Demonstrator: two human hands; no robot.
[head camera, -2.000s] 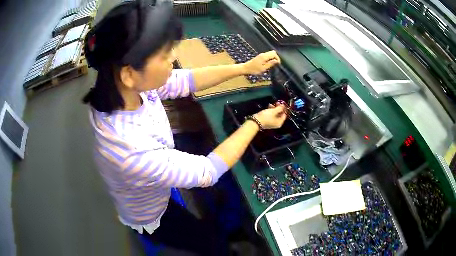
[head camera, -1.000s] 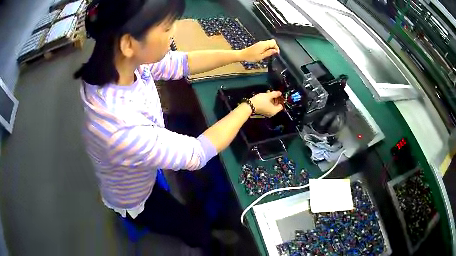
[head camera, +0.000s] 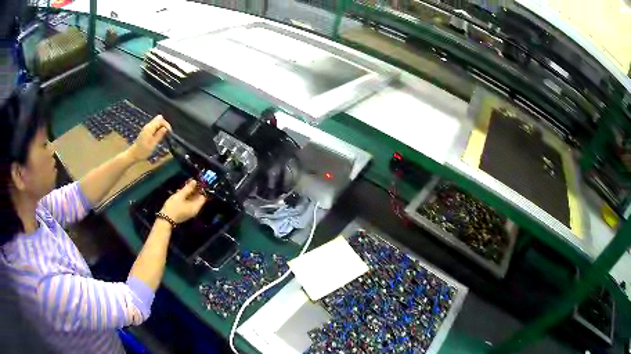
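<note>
Neither of my hands is in view. An open black test fixture (head camera: 181, 231) stands on the green bench at left. Its lid (head camera: 190, 162) is raised, with a blue connector (head camera: 209, 177) and thin wires on the inner face and a clear block (head camera: 235, 157) on the outer side. Another person's hand (head camera: 151, 137) holds the lid's top edge; their other hand (head camera: 183, 202) is at the wiring. Small circuit boards lie in a loose pile (head camera: 242, 280) and fill much of a pale-framed tray (head camera: 451, 317). A blank white card (head camera: 328, 267) lies partly over them.
The other person (head camera: 76, 290) is at the left edge. A white cable (head camera: 257, 296) curves between pile and tray. Behind the fixture are a crumpled cloth (head camera: 280, 214) and a grey box (head camera: 335, 164) with a red light. Another board tray (head camera: 510, 250) and a raised white shelf (head camera: 415, 121) are at right.
The view has swung right, so the person and fixture now appear further left and more shelving shows. The person's hands remain at the lid and wiring.
</note>
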